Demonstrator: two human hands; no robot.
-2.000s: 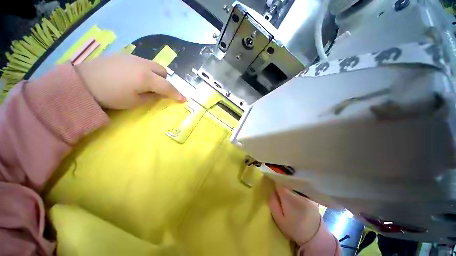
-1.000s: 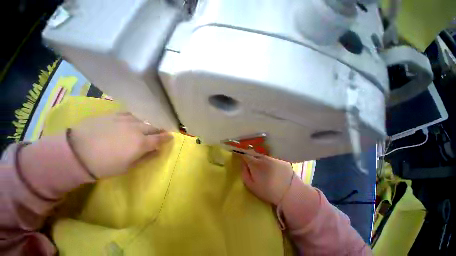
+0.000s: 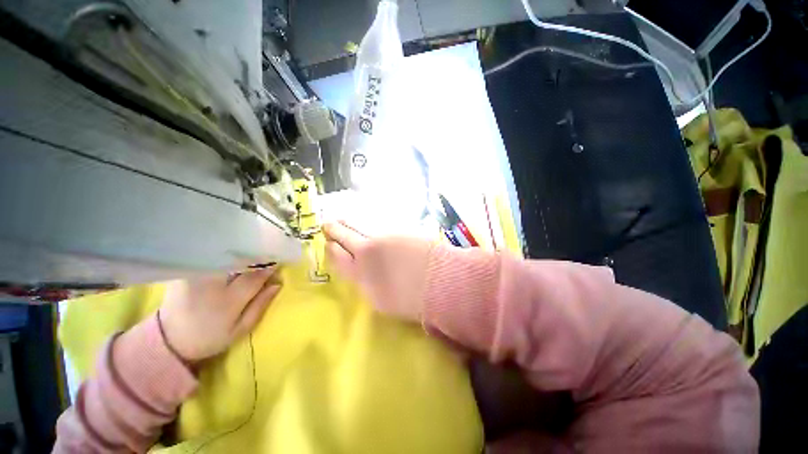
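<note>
The yellow tote bag body [image 3: 345,381] lies in front of me, its upper edge under the machine head, with a dark thread line running down it. A yellow strap end [image 3: 315,253] with a stitched outline lies at the clamp, near the needle area. My left hand [image 3: 213,310] rests on the bag at the left, its fingertips partly under the machine head. My right hand [image 3: 381,266] is on the bag's right side, its fingertips at the strap end. Whether the fingers of either hand pinch the material is not clear.
The white machine head [image 3: 115,186] fills the upper left. A translucent bottle [image 3: 370,106] stands behind the clamp. Red-and-black snips [image 3: 459,226] lie to the right on the brightly lit plate [image 3: 461,115]. Folded yellow bags [image 3: 744,204] are at the right, below a white-framed panel and cable.
The view has swung to the machine's right side. My right hand has moved up beside the clamp and strap end. My left hand is now at the head's lower edge.
</note>
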